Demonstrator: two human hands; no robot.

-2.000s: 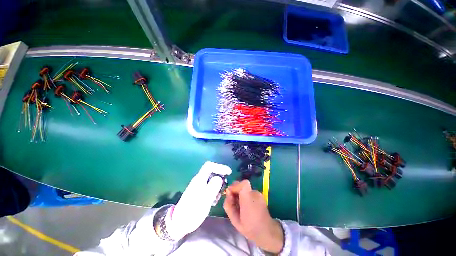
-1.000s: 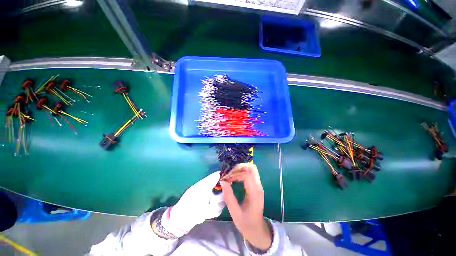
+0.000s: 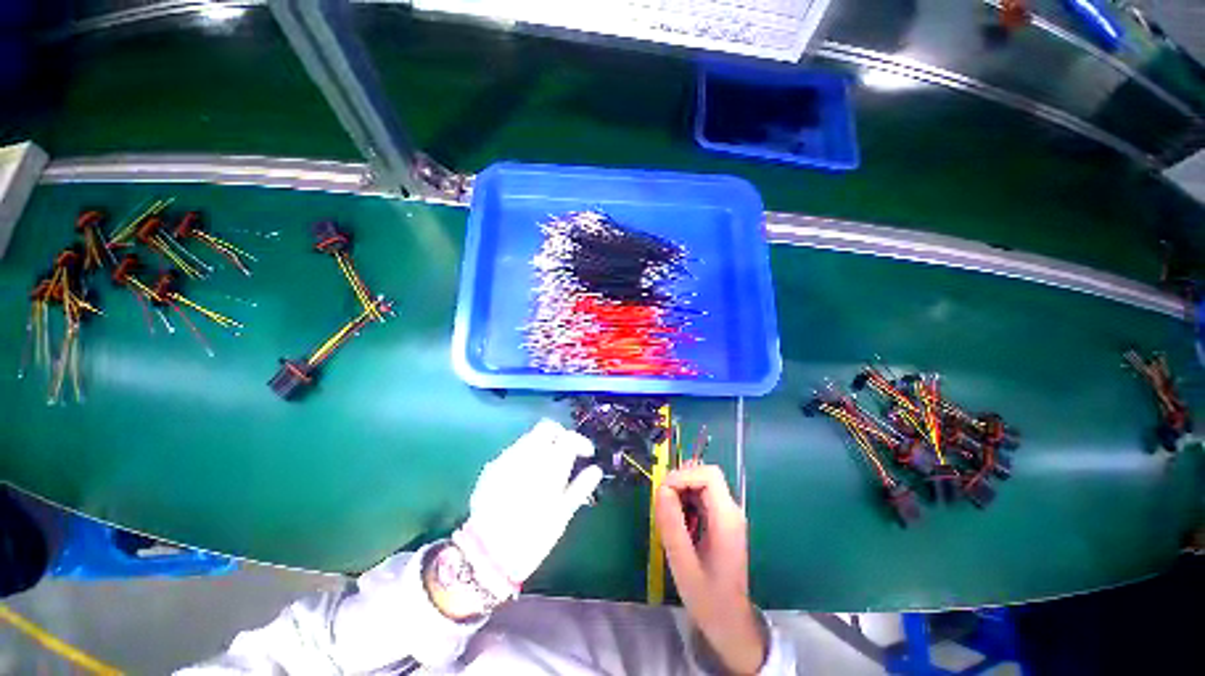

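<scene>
My left hand, in a white glove, is at the near left edge of the heap of small black parts. Its fingertips touch or overlap dark parts there; whether it grips one cannot be told. My right hand, bare, is to the right of the heap, with its fingers closed around a wired connector. Thin wires stick up above the fingers, and most of the connector is hidden by the hand. The blue parts tray lies beyond both hands and holds black and red terminal wires.
Wired connectors lie in a left group, as a separate pair, in a right pile and at the far right. A metal rail and post stand beyond; a second blue bin is past the rail.
My hands were together around a connector and are now apart. My right hand has moved right with the wired connector; my left has moved to the black heap. The view has shifted slightly.
</scene>
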